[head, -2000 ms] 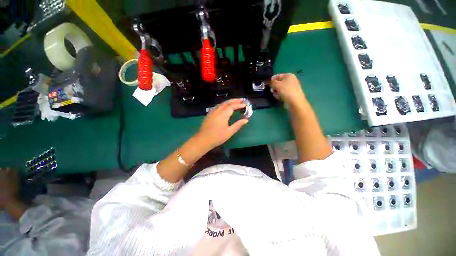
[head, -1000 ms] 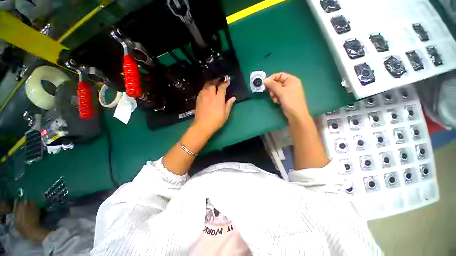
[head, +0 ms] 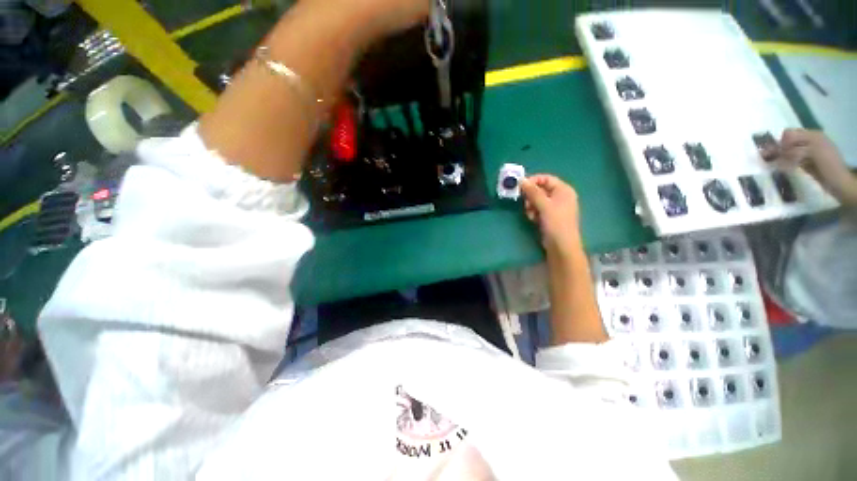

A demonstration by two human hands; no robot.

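My right hand holds a small pale unit with a dark round centre by its right side, just right of the fixture. My left arm reaches up across the left of the view. My left hand is cut off by the top edge near the right toggle clamp; its fingers are hidden. The black clamping fixture stands on the green bench. A silver-rimmed unit sits in its right nest. One red clamp handle shows at the middle station; my arm hides much of the left side.
A white tray with dark units lies at right, and another person's hand is over it. A lower tray of pale units is beside the bench edge. A tape roll and a dark parts tray are at left.
My left hand has left the right nest and moved up to the top edge. A unit now shows in that nest. My right hand still holds its unit. Another person's hand has come in at right.
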